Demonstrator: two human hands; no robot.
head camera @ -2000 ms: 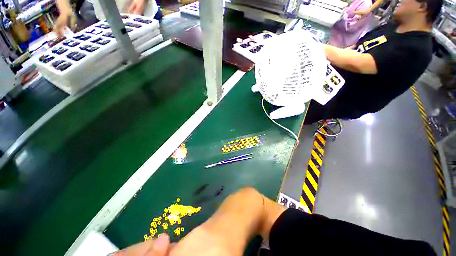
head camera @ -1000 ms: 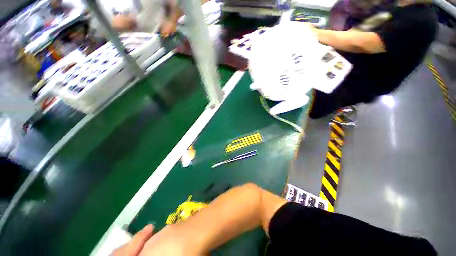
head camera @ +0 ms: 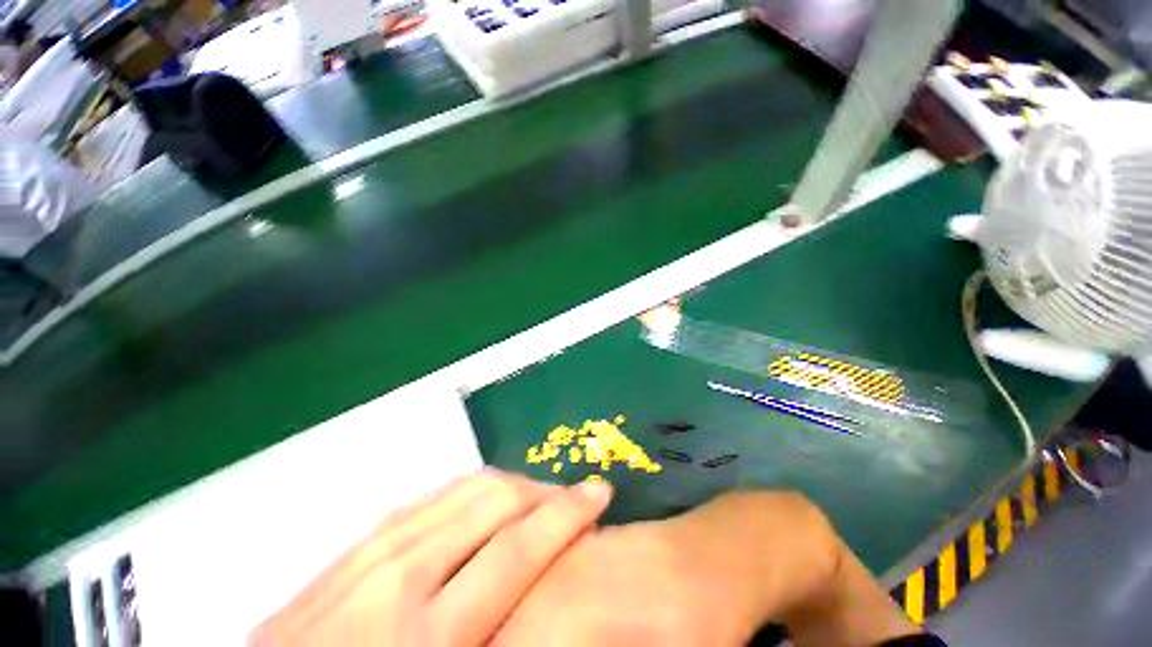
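Bright yellow pieces (head camera: 596, 445) lie in a scattered pile on the green bench, just beyond my hands. My left hand (head camera: 436, 550) is at the bottom centre, its back up and fingers together, overlapping my right hand (head camera: 689, 556). The right hand's fingers are hidden; its wrist bends down to the lower right. Whether either hand holds anything is hidden. A large white foam tray (head camera: 303, 480) lies at the lower left, with silvery-dark parts (head camera: 120, 600) in its pockets. Yellow pieces in rows (head camera: 836, 377) lie on a clear strip beside thin tweezers (head camera: 783, 407).
Small black pieces (head camera: 676, 455) lie between pile and tweezers. A white rail (head camera: 594, 312) with an upright post (head camera: 872, 114) borders the green conveyor belt (head camera: 379, 266). A white fan (head camera: 1074, 228) with a cable stands at right. Another foam tray (head camera: 537, 44) is across the belt.
The view has swung left and down, bringing the near white tray into view and shifting bench things rightward. More of my left hand shows, over the right. The person beyond the fan is mostly out of view.
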